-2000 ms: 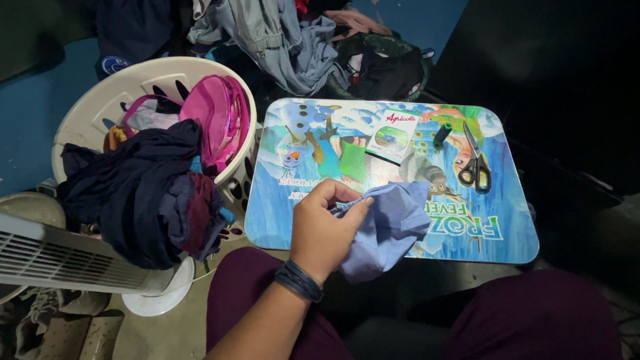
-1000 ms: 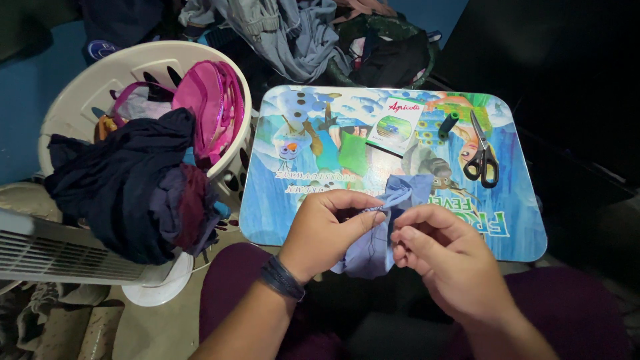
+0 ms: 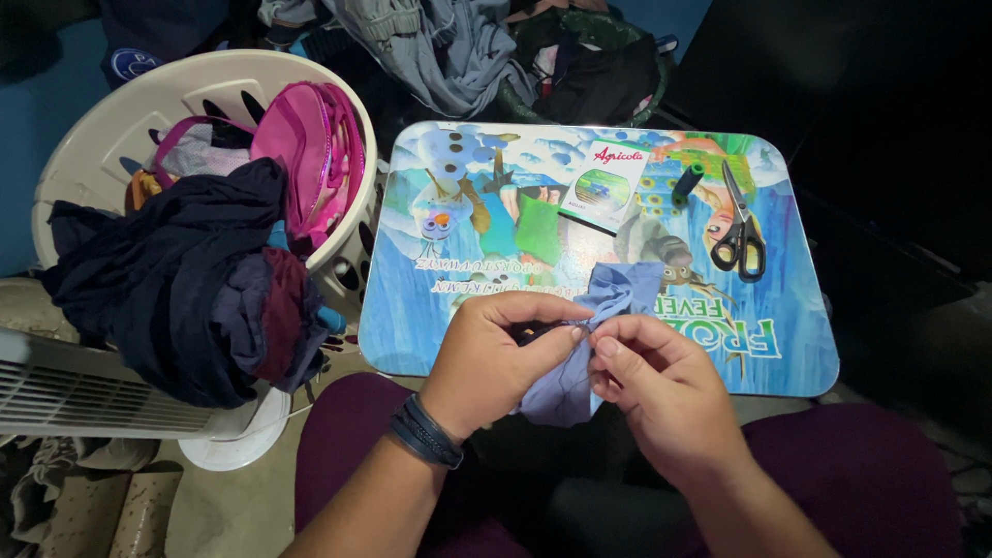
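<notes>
A light blue cloth (image 3: 554, 387) hangs bunched between my hands over the near edge of a small table with a cartoon print (image 3: 411, 325). My left hand (image 3: 504, 349) pinches a gathered fold of it between thumb and fingers. Close against it, my right hand (image 3: 651, 380) has thumb and fingertips closed at the same fold; whether they grip the cloth or a needle is too small to tell. Dark thread dangles over the cloth below the fingertips. On the tabletop lie black-handled scissors (image 3: 742, 240), a dark green thread spool (image 3: 687, 184) and a white packet with a picture (image 3: 604, 184).
At the left stands a cream plastic laundry basket (image 3: 85, 155) heaped with dark clothes (image 3: 178, 271) and a pink bag (image 3: 298, 155). A white fan (image 3: 116, 387) leans in below it, near shoes (image 3: 77, 496). More clothes (image 3: 449, 54) are piled beyond the table.
Two seconds ago only my left hand was in view, holding the cloth. My right hand has since come in from the right and met it at the fold.
</notes>
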